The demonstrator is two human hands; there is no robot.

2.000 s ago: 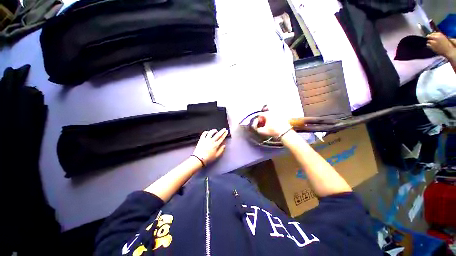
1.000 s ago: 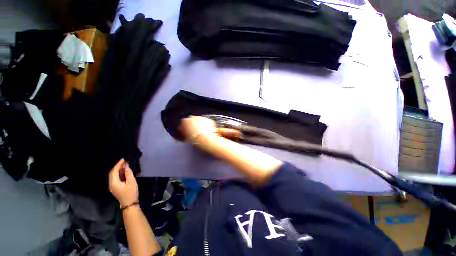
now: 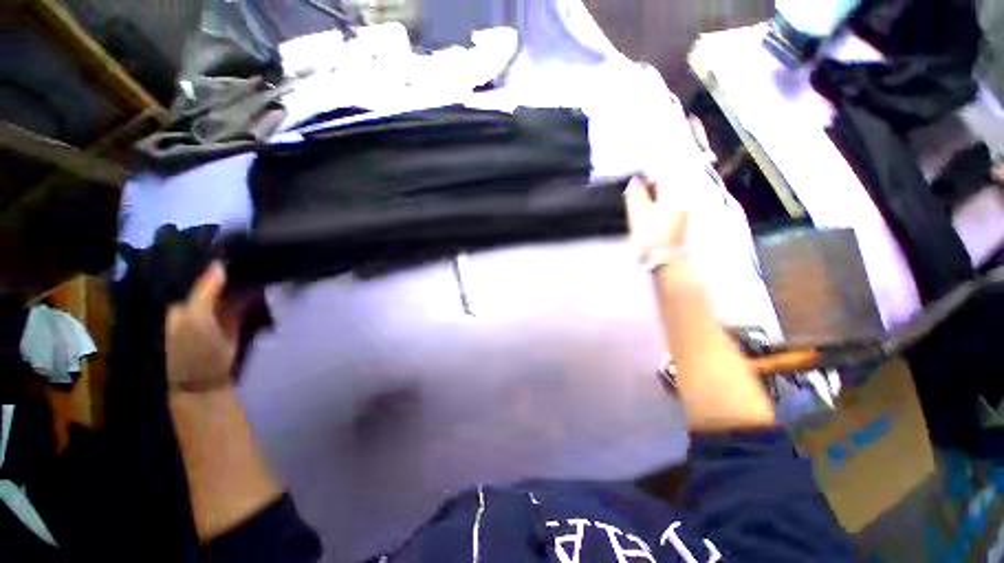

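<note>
A long black garment piece (image 3: 440, 229) is stretched between my two hands, at the front edge of the pressed stack (image 3: 418, 154); the blur hides whether it touches the stack. My left hand (image 3: 204, 330) grips its left end. My right hand (image 3: 655, 220) grips its right end. The steam iron's orange-brown handle (image 3: 784, 360) shows at the table's right edge, beyond my right forearm; its soleplate is mostly hidden. The iron's hose (image 3: 947, 313) runs off to the right.
A ribbed iron rest (image 3: 820, 284) is at the right table edge. A cardboard box (image 3: 875, 445) stands below. White pieces (image 3: 385, 55) and crumpled grey cloth (image 3: 215, 116) lie behind the stack. A thin marking strip (image 3: 461, 284) lies before it. Dark cloth hangs at left. Another table is at right.
My right hand has let go of the iron, now at the right edge. Both hands now hold the black piece, lifted from the near table area toward the stack. The view has shifted.
</note>
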